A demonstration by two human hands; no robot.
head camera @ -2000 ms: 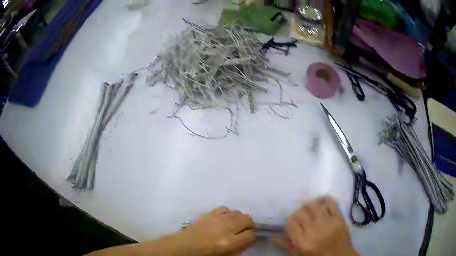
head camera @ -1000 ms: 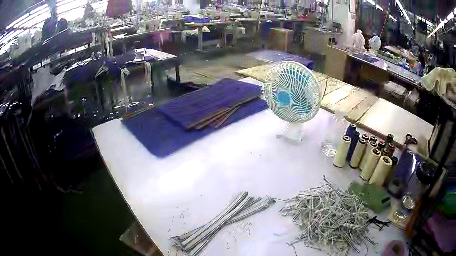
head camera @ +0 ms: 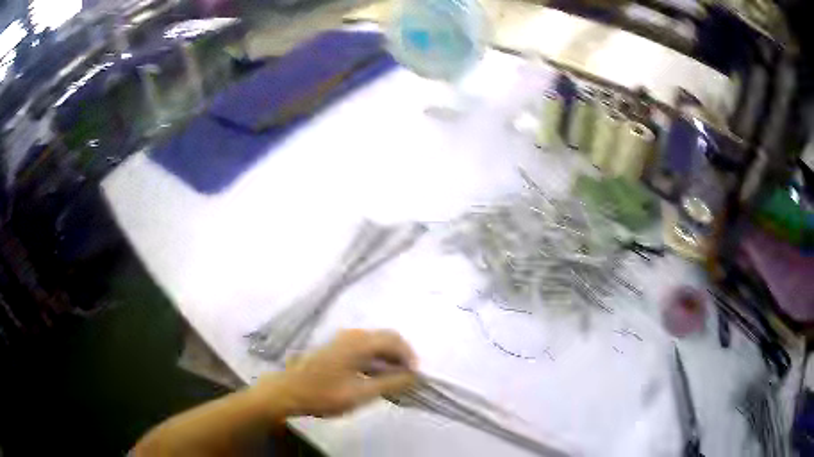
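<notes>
My left hand [head camera: 353, 375] is low in the view, closed around one end of a bundle of thin grey strips [head camera: 482, 418]. The strips trail to the lower right and out of the frame. My right hand is not in view. A crossed bundle of strips [head camera: 335, 284] lies on the white table just beyond my left hand. The large shears [head camera: 685, 402] lie at the lower right, with only the blade showing. The picture is blurred.
A tangled heap of offcuts [head camera: 544, 254] lies mid-table, a loose thread below it. Behind are a green cloth [head camera: 618, 201], thread cones [head camera: 632, 150], a fan [head camera: 437, 37] and blue fabric [head camera: 259, 116]. A pink ring [head camera: 685, 311] and another strip bundle [head camera: 760, 415] are at right.
The view has swung up and left, then partly back down. My left hand is back in view, now nearer the crossed bundle, holding strips. My right hand has left the picture.
</notes>
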